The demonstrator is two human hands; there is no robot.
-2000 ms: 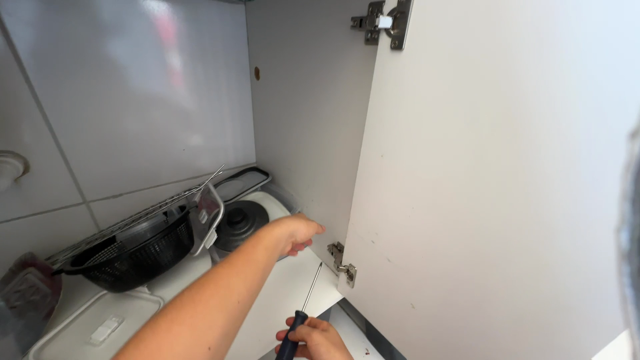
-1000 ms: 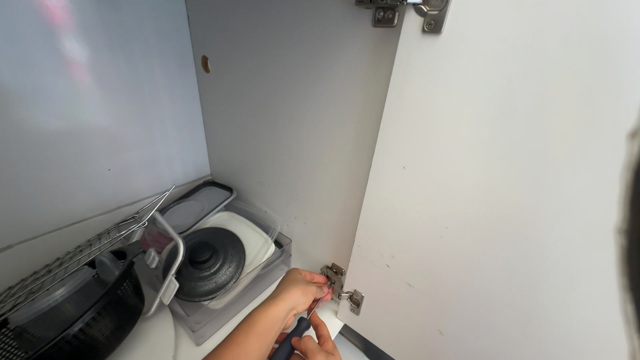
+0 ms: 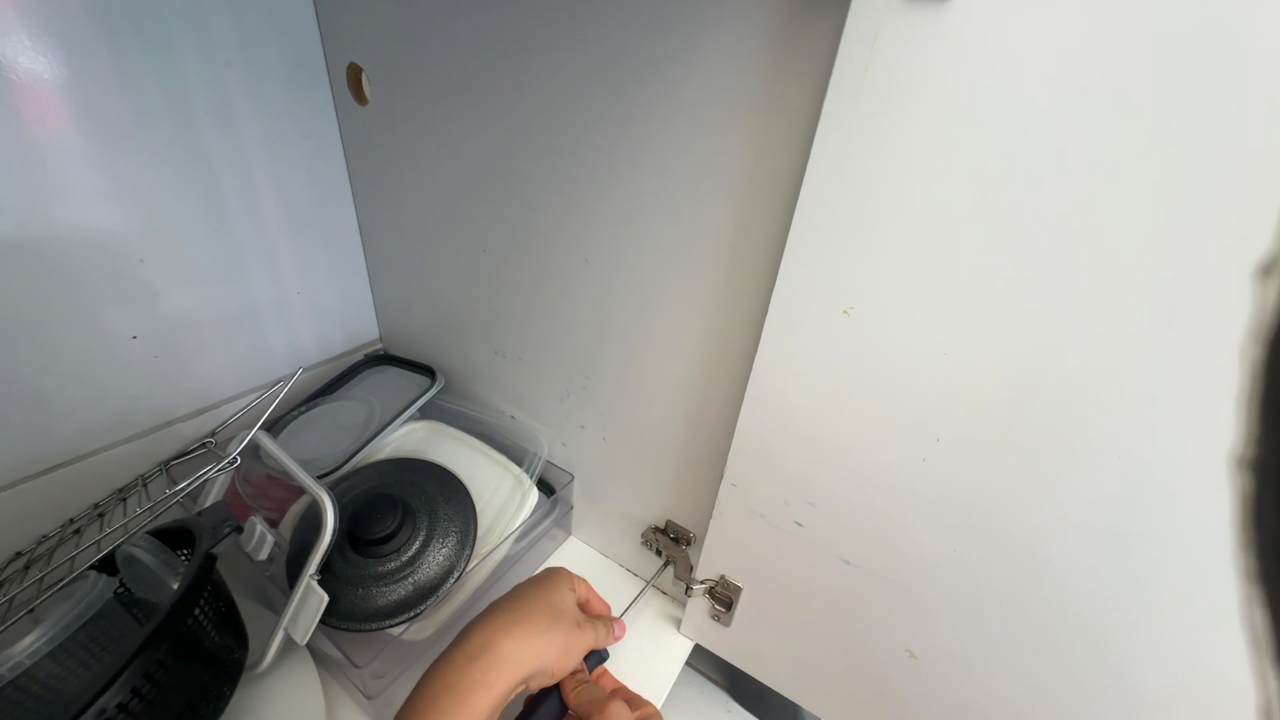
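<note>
Low in the head view, my right hand grips the dark handle of a screwdriver. My left hand pinches the screwdriver's thin metal shaft between thumb and finger. The tip meets the lower metal cabinet hinge, on the arm fixed near the bottom of the cabinet's side wall. The cup end of that hinge is attached to the white cabinet door, which stands open. Just left of my hands lies a black speckled pot lid with a round knob, in a clear plastic bin.
A black perforated basket and a wire rack stand at the lower left. Plastic container lids lean at the back corner. The grey side wall has a round hole. A dark object edges the far right.
My left hand moved from beside the cabinet wall to the screwdriver's shaft. The screwdriver's tip has come to the lower hinge. The view has moved closer to the cabinet's floor.
</note>
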